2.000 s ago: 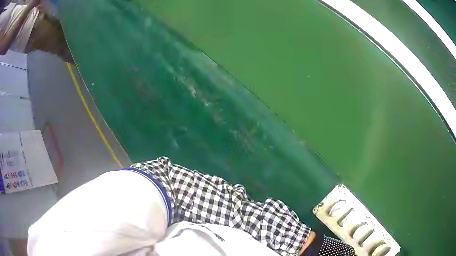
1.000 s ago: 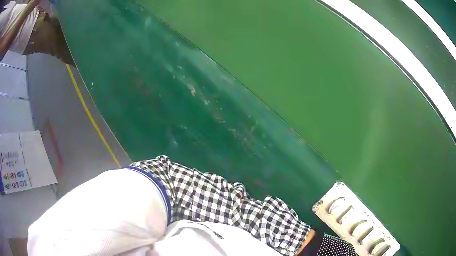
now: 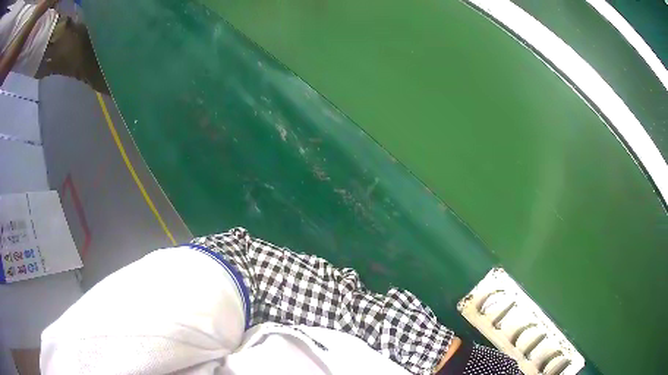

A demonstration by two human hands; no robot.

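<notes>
A cream slotted plate (image 3: 521, 327) lies at a slant on the green bench at the lower right. It has a row of several rounded recesses or raised marks. My left hand (image 3: 492, 361), in a black glove with white dots, is at the plate's lower left side and is cut off by the bottom edge. Its fingers are hidden, so whether it grips the plate cannot be told. A black-and-white checked sleeve cover (image 3: 322, 293) runs up to my white sleeve. My right hand is out of the picture.
The green bench (image 3: 410, 95) has a darker near strip and a white curved strip (image 3: 571, 69) on the far side. At the left are a grey floor with a yellow line (image 3: 135, 167), white boxes (image 3: 40, 234) and part of a person (image 3: 26, 36).
The other person's arm at the upper left has shifted slightly. My gloved left hand has moved very little, and the plate lies nearly the same.
</notes>
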